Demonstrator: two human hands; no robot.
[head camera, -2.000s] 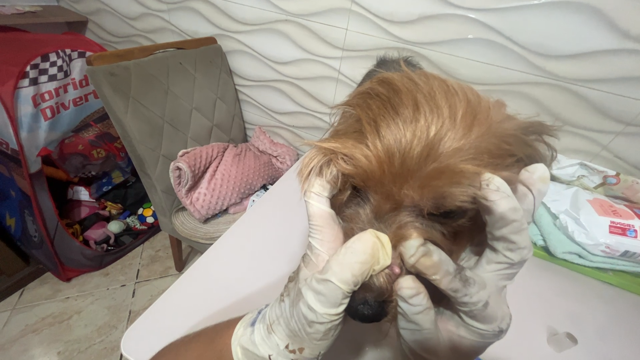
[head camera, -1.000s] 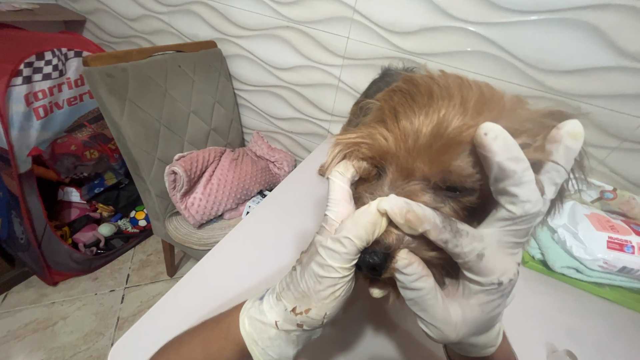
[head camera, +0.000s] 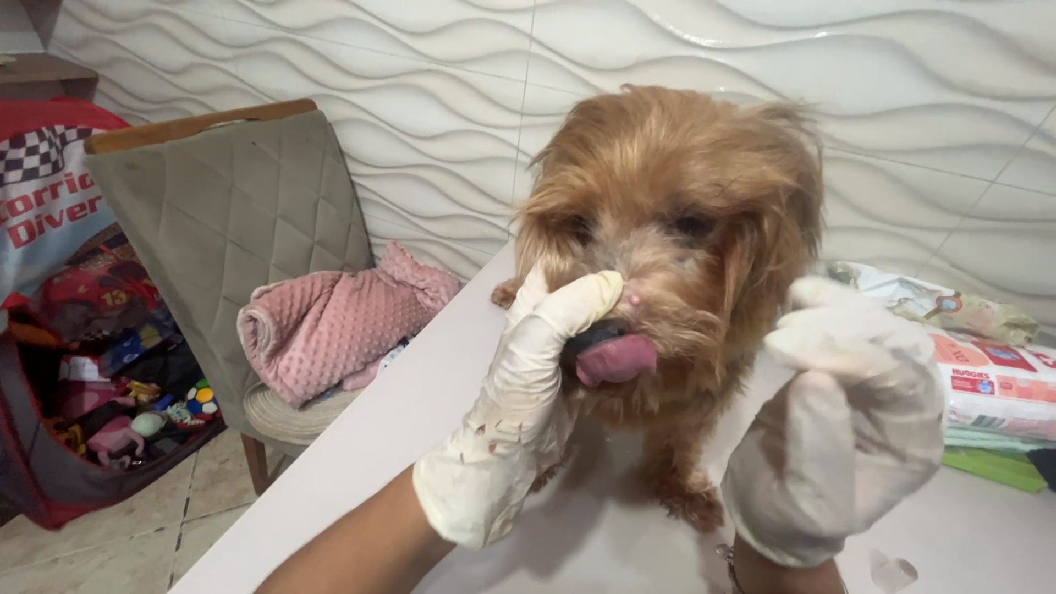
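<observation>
A small long-haired brown dog (head camera: 676, 198) sits on a white table (head camera: 396, 437), facing me, with its pink tongue (head camera: 617, 360) out over its nose. A small pinkish bump (head camera: 634, 300) shows on top of its muzzle. My left hand (head camera: 528, 396), in a pale, stained glove, holds the side of the muzzle, thumb on top beside the bump; its other fingers are partly hidden. My right hand (head camera: 841, 404), gloved too and somewhat blurred, is raised beside the dog's head, off the muzzle, its fingers curled with the tips close together. Whether anything is between them I cannot tell.
Left of the table stands a grey padded chair (head camera: 239, 190) with a rolled pink blanket (head camera: 338, 326). A red toy tent (head camera: 49, 396) holds several toys. At right, a Huggies pack (head camera: 1002, 375) rests on folded cloths (head camera: 998, 441). A wavy tiled wall (head camera: 429, 107) rises behind.
My right hand has come off the dog's muzzle and moved right. The dog's tongue has come out, and its head is more upright. My left hand stays at the muzzle.
</observation>
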